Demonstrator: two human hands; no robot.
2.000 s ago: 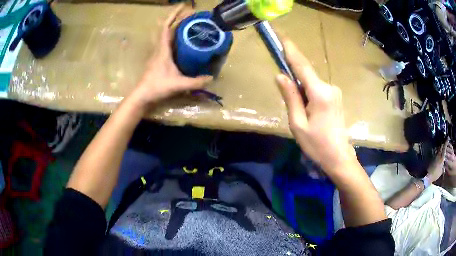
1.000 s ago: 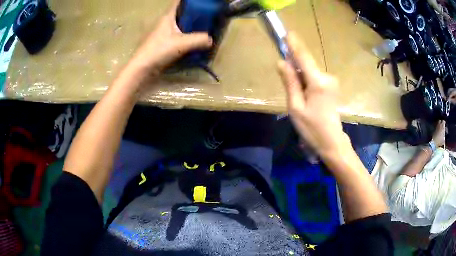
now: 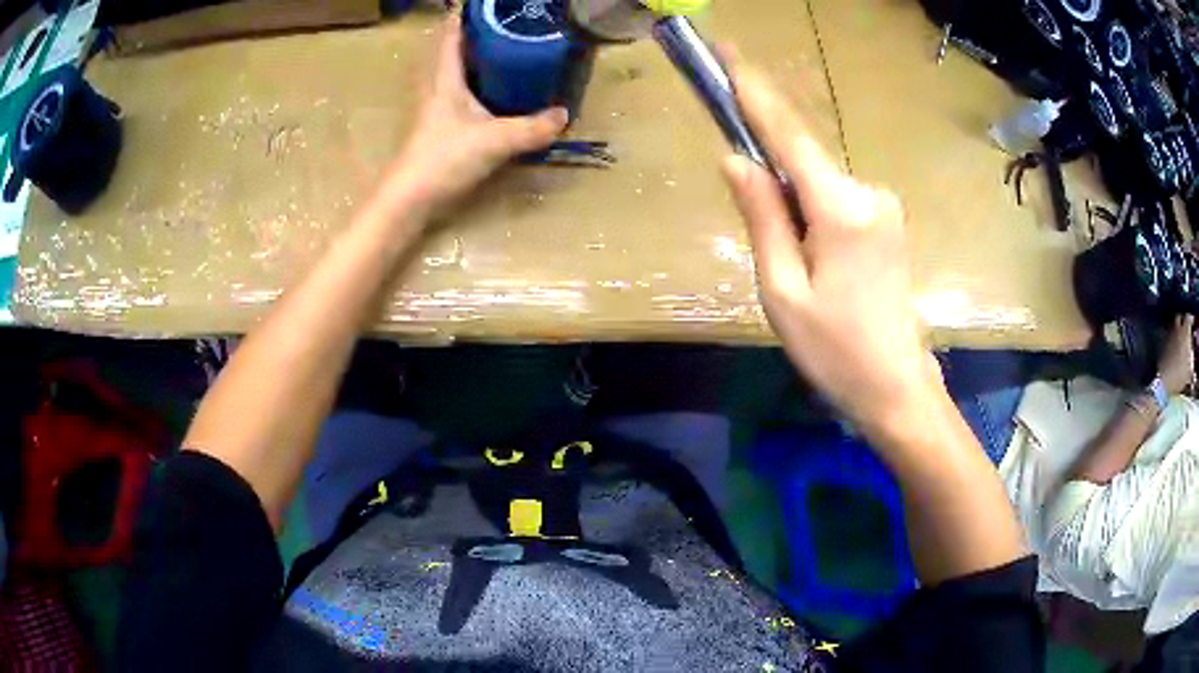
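Observation:
A dark blue speaker body stands upright on the bench near the top edge, its ringed end face up and partly cut off by the frame. My left hand holds it from the left, thumb across its front. A thin dark strap lies at its base. My right hand grips the mallet by its handle. The metal shaft slants up and left. The mallet head, with a yellow-green face, is beside the speaker body's top and mostly cut off by the frame; whether they touch I cannot tell.
Another blue speaker stands at the far left. A cardboard tray edge is at the top left. Black speaker units, a translucent bottle and dark straps are at the right. A coworker's arm is at lower right. Below are red and blue stools.
The speaker body was upright, then blurred and partly out of frame, and now shows sharp near the top edge. The mallet head sits higher, mostly out of frame. Both hands keep their holds.

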